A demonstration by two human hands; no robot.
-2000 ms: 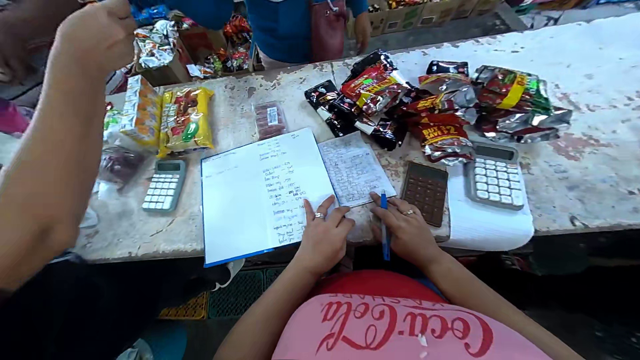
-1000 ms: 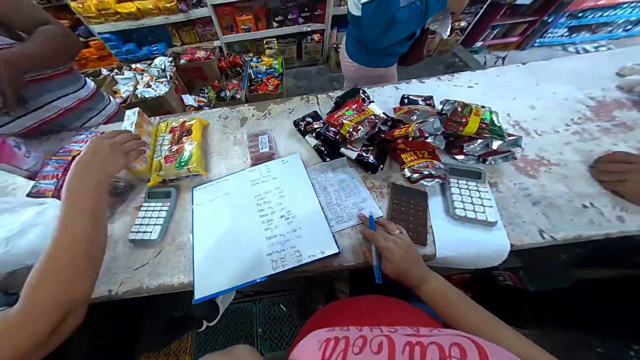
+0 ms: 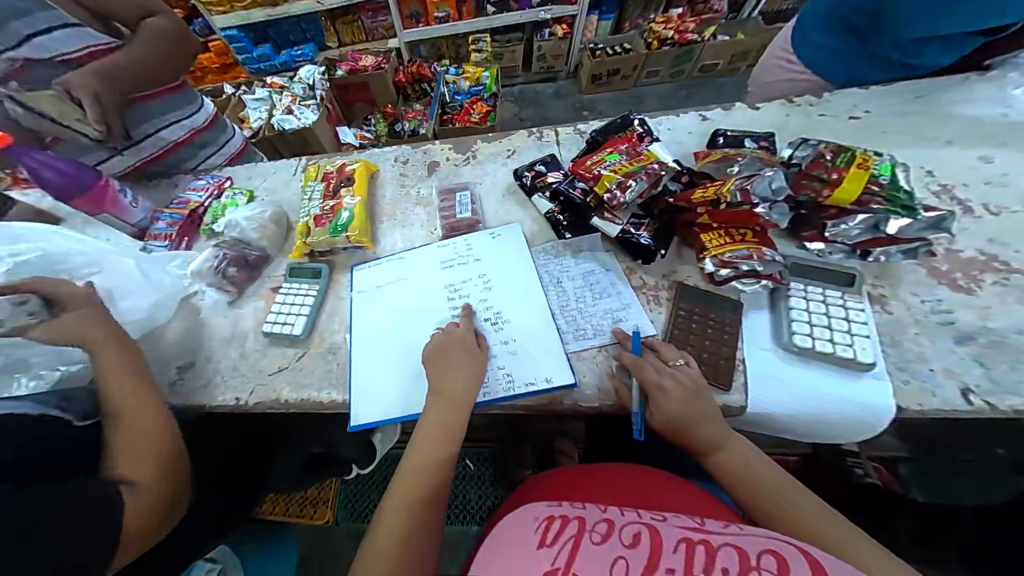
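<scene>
My left hand (image 3: 458,356) rests on an open notebook (image 3: 400,344) with a blue edge, its index finger extended onto a handwritten list. In my right hand (image 3: 668,384) is a blue pen (image 3: 637,380), held between the fingers, with fingertips at the lower edge of a handwritten paper sheet (image 3: 592,292). Just right of that hand lies a brown calculator (image 3: 704,334). A larger grey calculator (image 3: 828,312) sits partly on white paper (image 3: 808,400). Another grey calculator (image 3: 296,300) is left of the notebook.
Behind the papers lie foil packs (image 3: 732,248), black packs (image 3: 560,196), a small clear-wrapped pack (image 3: 458,210) and a yellow pack (image 3: 334,206). A co-worker's hand (image 3: 60,312) is over a white plastic bag (image 3: 96,272) at left. People stand across the worn counter (image 3: 944,320).
My left hand, out of sight one second ago, is on the notebook with a finger on the list. The co-worker's hand has moved from the yellow pack to the plastic bag.
</scene>
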